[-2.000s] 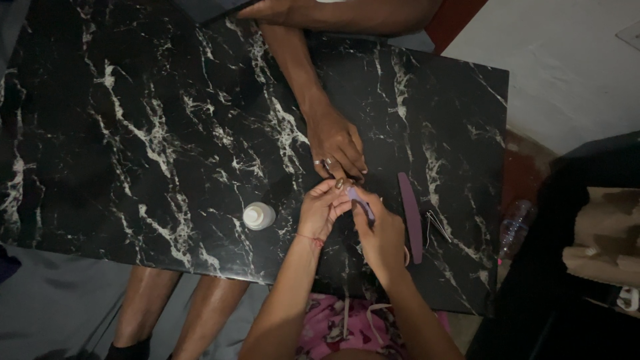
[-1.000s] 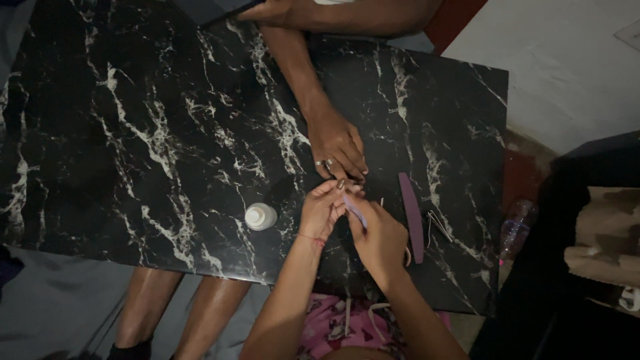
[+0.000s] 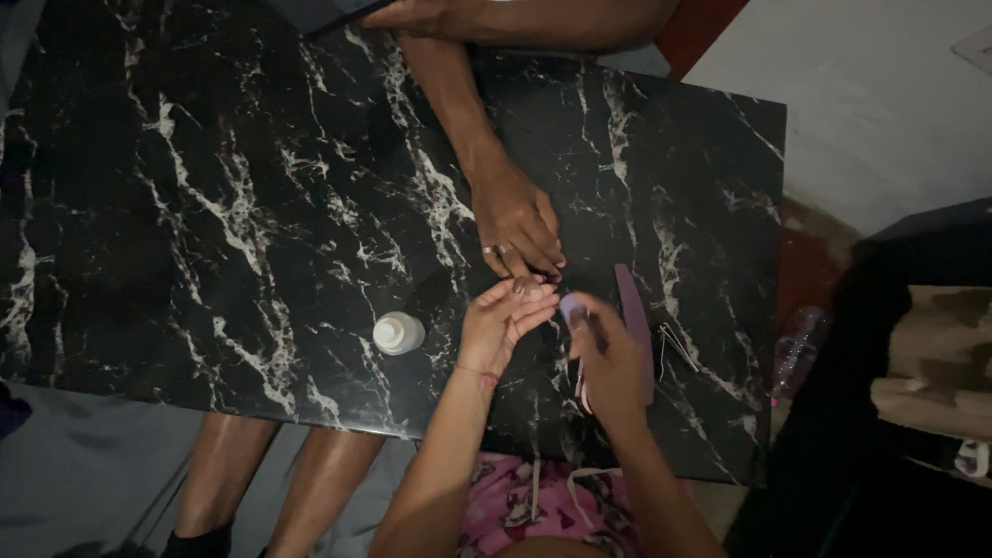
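My left hand [image 3: 504, 314], with a thin red string bracelet at the wrist, holds a fingertip of another person's hand [image 3: 515, 221]. That hand lies palm down on the black marble-patterned table [image 3: 325, 194] and wears rings. Just right of my left fingers, my right hand [image 3: 608, 333] grips a small lilac nail file [image 3: 570, 304]; its shape is partly hidden by my fingers. A larger purple nail file [image 3: 634, 333] lies beside my right hand. To the left of my left wrist a white bottle [image 3: 398, 333] stands upright.
Thin metal pieces [image 3: 678, 346] lie right of the purple file. The other person's second forearm [image 3: 511, 23] rests along the far edge beside a dark flat object [image 3: 318, 14]. A clear plastic bottle [image 3: 798, 349] is beyond the table's right edge, near a brown paper-like item [image 3: 934, 356].
My right hand with the lilac file has shifted a little to the right, away from the held fingertip. My left hand and the other person's hand have barely moved.
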